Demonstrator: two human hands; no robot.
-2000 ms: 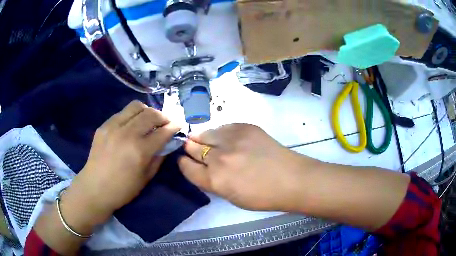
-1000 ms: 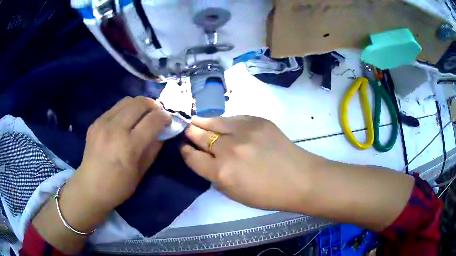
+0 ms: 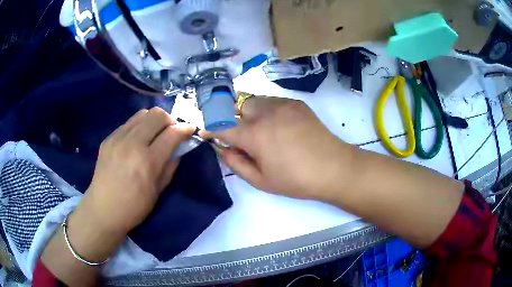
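Note:
The navy garment piece lies on the white table under and left of my hands, with a corner towards the front edge. My left hand pinches a bit of white lining and the navy edge just in front of the needle area. My right hand is at the same edge, its fingertips close to my left fingertips, beside the grey-blue cylindrical attachment. The exact fingertip contact is partly hidden. The white sewing machine head stands above.
Scissors with yellow and green handles lie at the right. A cardboard piece holds a mint-green block. Dark scraps lie behind the needle. Checked lining is at left. A ruler band follows the front edge above a blue bin.
My right hand has moved up and its knuckles are now beside the cylindrical attachment. My left hand keeps its pinch near the needle. The camera view has shifted slightly.

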